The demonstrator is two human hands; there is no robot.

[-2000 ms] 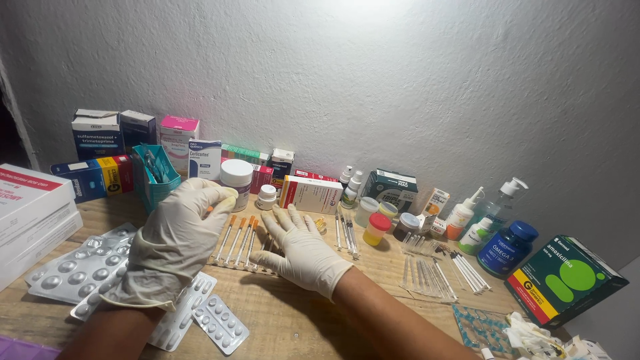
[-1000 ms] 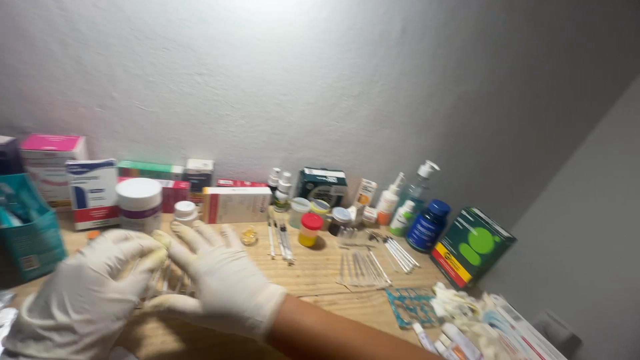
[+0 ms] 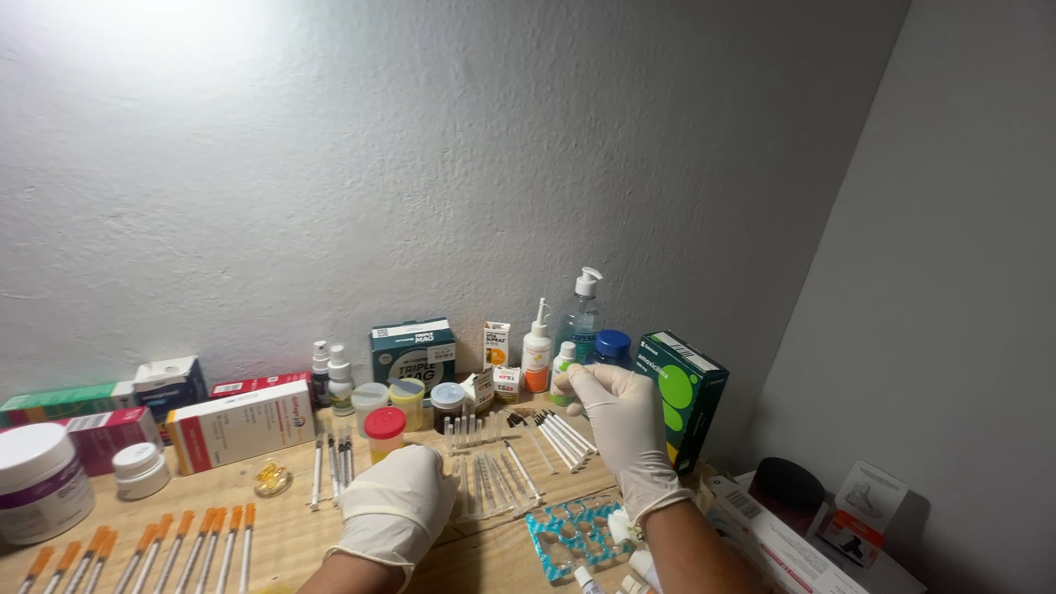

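Note:
My left hand (image 3: 398, 505), in a white latex glove, rests with curled fingers just in front of a red-lidded specimen cup (image 3: 385, 431), beside clear syringes (image 3: 495, 480). Whether it grips anything is hidden. My right hand (image 3: 620, 421), gloved too, is raised with thumb and forefinger together at a small white-capped green bottle (image 3: 564, 371); whether they touch it cannot be told. White-barrelled syringes (image 3: 568, 439) lie left of that hand. Orange-capped syringes (image 3: 190, 544) lie in a row at the left. A blue blister pack (image 3: 569, 540) lies below the right hand.
Medicine boxes (image 3: 243, 425) and a white jar (image 3: 37, 483) stand at the left. Along the wall are a pump bottle (image 3: 581, 318), a blue-lidded bottle (image 3: 611, 348) and a green amoxicillin box (image 3: 683, 392). More boxes (image 3: 784, 536) lie at the right.
The view has swung right. Both hands have moved right from the orange-capped syringes, and they have parted. The right hand is now near the bottles at the back.

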